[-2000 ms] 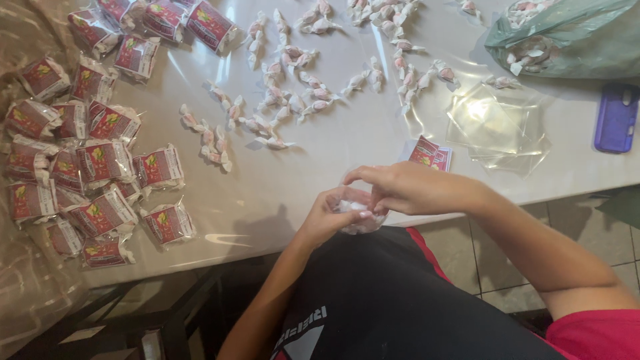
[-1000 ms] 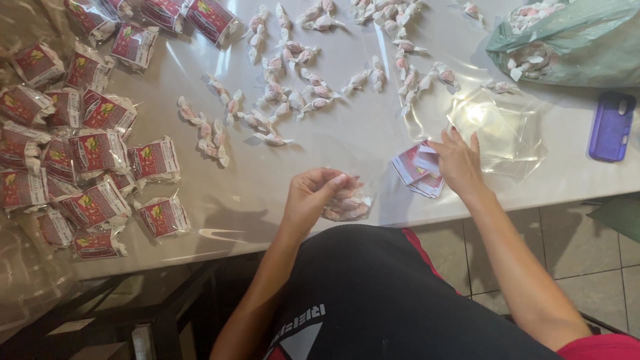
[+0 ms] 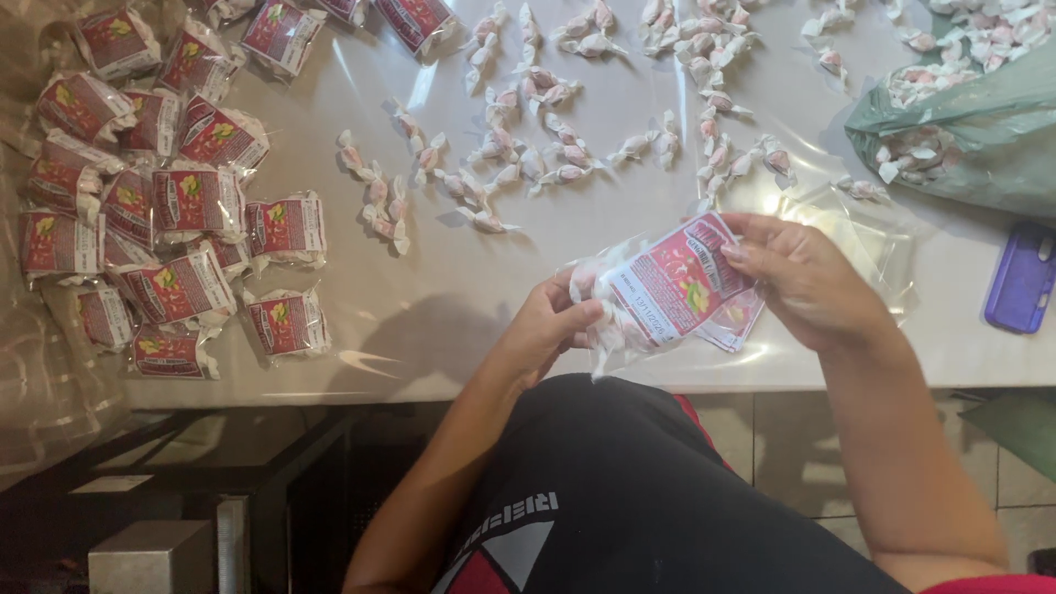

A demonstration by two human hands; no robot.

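Observation:
Near the table's front edge, my left hand [image 3: 554, 326] grips a clear plastic bag [image 3: 601, 351] that holds several paper-wrapped candies. A red and white printed label card [image 3: 681, 280] is held by its upper right corner in my right hand [image 3: 792, 276], between thumb and fingers. The card overlaps the bag's front; whether it is inside the bag I cannot tell. Beneath it, more label cards [image 3: 737, 318] lie on the table. Flat clear bags [image 3: 883, 256] lie behind my right hand.
Loose wrapped candies [image 3: 569, 153] are scattered over the table [image 3: 462, 330]. Filled, labelled packets [image 3: 198, 202] are piled at the left. At the right are a green plastic bag of candies [image 3: 990, 132] and a purple phone case [image 3: 1020, 276]. A dark appliance [image 3: 165, 487] stands below the table.
My right hand has lifted a label card from the stack and moved left to the bag. The bag in my left hand is now raised upright beside the card.

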